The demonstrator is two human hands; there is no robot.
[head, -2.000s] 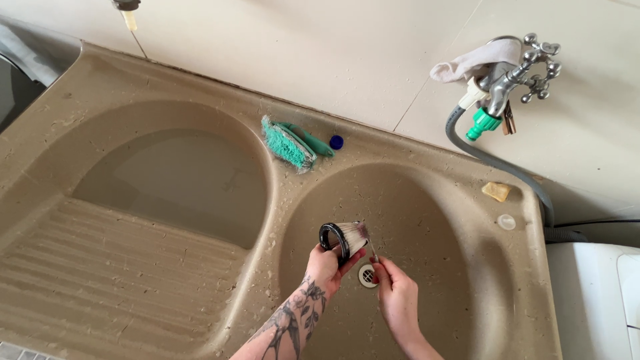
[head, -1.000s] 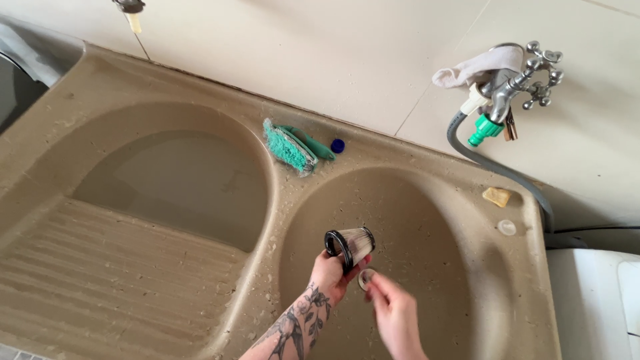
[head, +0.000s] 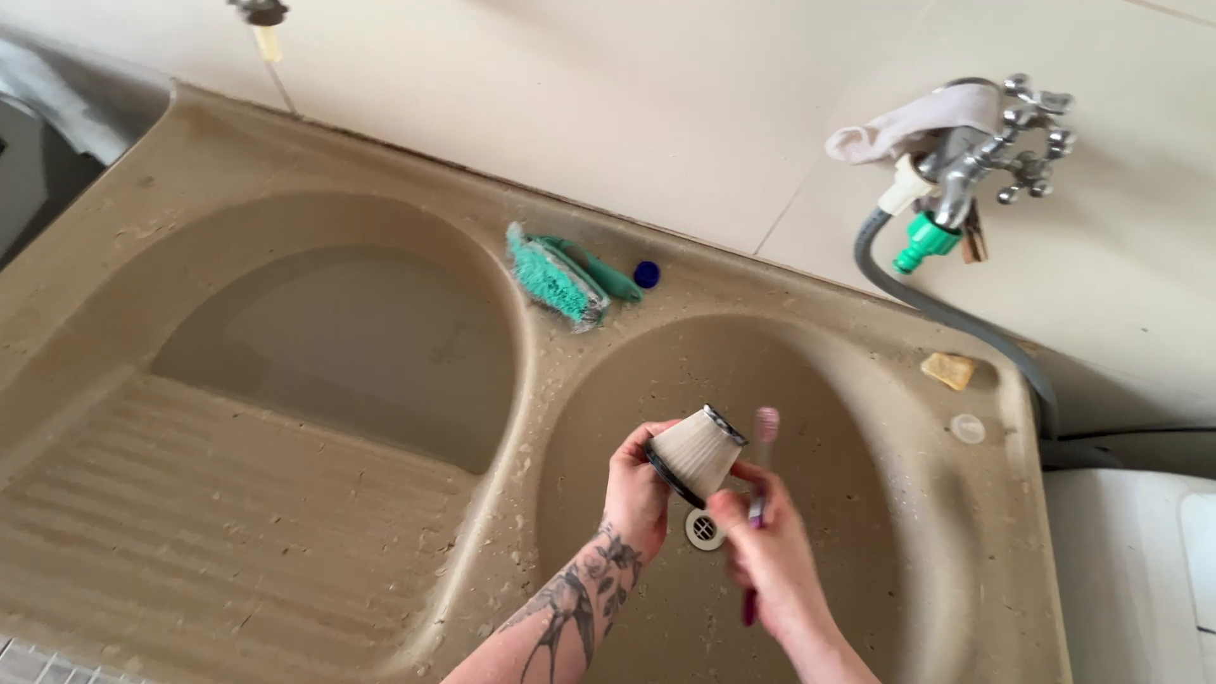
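A pleated cone-shaped filter (head: pixel 699 454) with black rims is held by my left hand (head: pixel 638 494) above the right basin (head: pixel 617 570), its wide rim toward my palm. My right hand (head: pixel 768 546) grips a toothbrush (head: pixel 757 508) with a purple handle; the pinkish bristle head points up, just right of the filter's narrow end. The brush is slightly blurred. Its bristles stand apart from the filter, while my right fingers are close by the filter's edge. The round drain (head: pixel 704 529) shows below and between my hands.
Murky water (head: pixel 351 351) stands in the left basin, beside a ribbed washboard slope (head: pixel 228 513). A green scrubbing sponge (head: pixel 560 280) and a blue cap (head: pixel 647 275) lie on the back ledge. A chrome tap (head: pixel 969 161) with a grey hose (head: pixel 940 309) is at right, near a soap piece (head: pixel 950 370).
The filter has turned in my left hand, so its pleated side now faces up with the black wide rim lower left. The toothbrush head has swung upward, to the filter's right.
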